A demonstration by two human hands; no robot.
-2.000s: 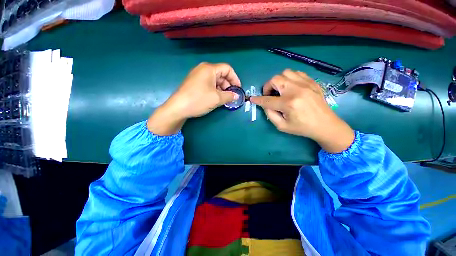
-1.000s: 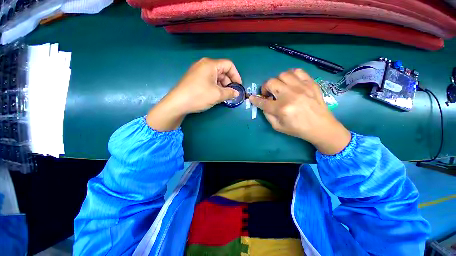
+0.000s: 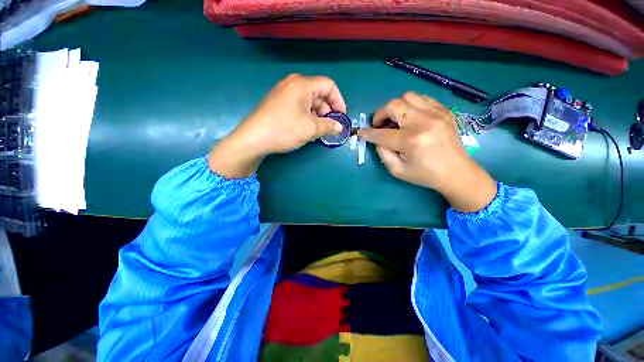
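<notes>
A round dark display module (image 3: 332,135) lies near the middle of the green mat. My left hand (image 3: 293,120) grips it between thumb and fingers at its left and upper edge. My right hand (image 3: 424,141) has its index fingertip on the short flex tail at the module's right side, where it meets the test flex with white tabs (image 3: 361,145). The right hand's thumb is partly hidden, and whether it pinches the flex cannot be told. The rest of the test flex is hidden under the right hand.
A green adapter board (image 3: 467,134), grey ribbon cable (image 3: 515,107) and driver test board (image 3: 561,124) with a black cord are at right. A black pen (image 3: 438,79) lies behind. Red foam trays (image 3: 424,32) are at the back. White paper sheets (image 3: 65,134) and clear blister trays (image 3: 18,141) are at left.
The whole view has shifted slightly. My left hand still holds the module. My right hand has made small finger movements at the flex joint.
</notes>
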